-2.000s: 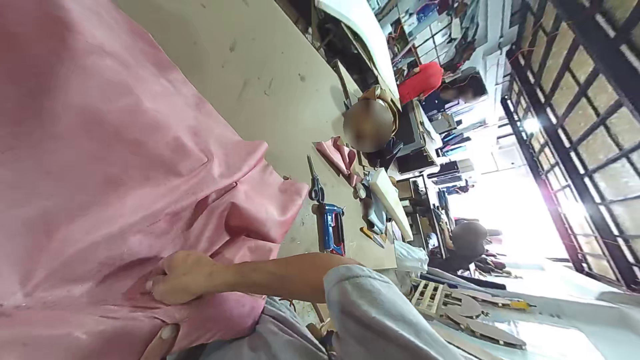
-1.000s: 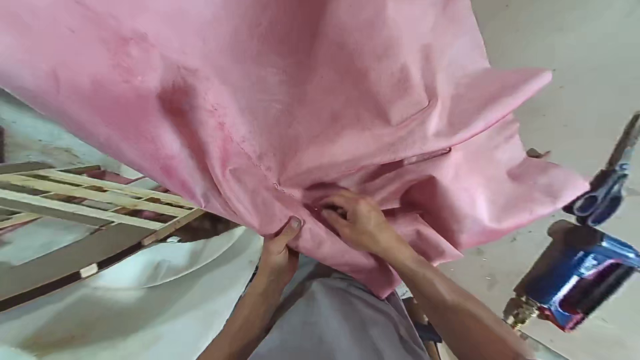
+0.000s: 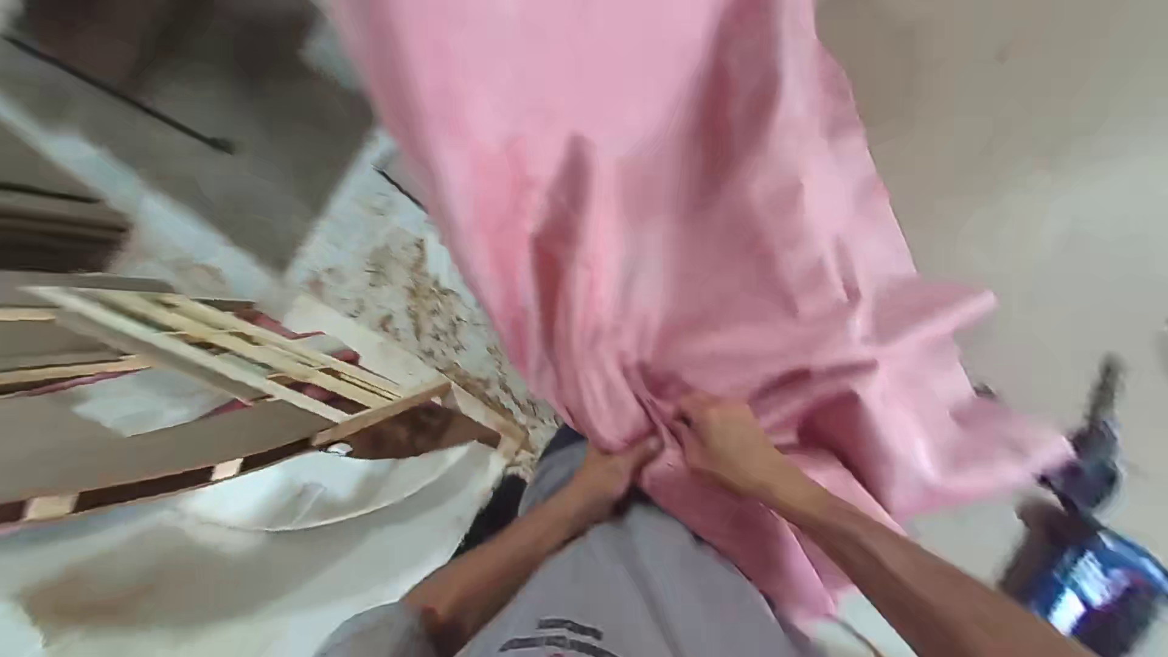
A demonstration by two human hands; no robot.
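Note:
A large sheet of pink leather-like material (image 3: 693, 228) hangs in folds in front of my body and spreads over the work surface on the right. My left hand (image 3: 613, 470) is closed on a gathered part of its lower edge, thumb on top. Right beside it, my right hand (image 3: 725, 447) pinches the same bunched material with bent fingers. Between the two hands the folds run close together. Part of my left fingers is hidden by the material.
At the right edge lie dark-handled scissors (image 3: 1090, 456) and a blue tool (image 3: 1095, 584), both blurred. On the left stands a wooden slatted frame (image 3: 237, 351) near pale padding (image 3: 301, 566). The floor (image 3: 411, 301) shows scattered debris behind it. The pale work surface (image 3: 1022, 182) extends along the right.
The view has swung strongly toward my body and the floor. Both hands remain on the pink material, which is now gathered into tighter folds near my left hand than one second ago.

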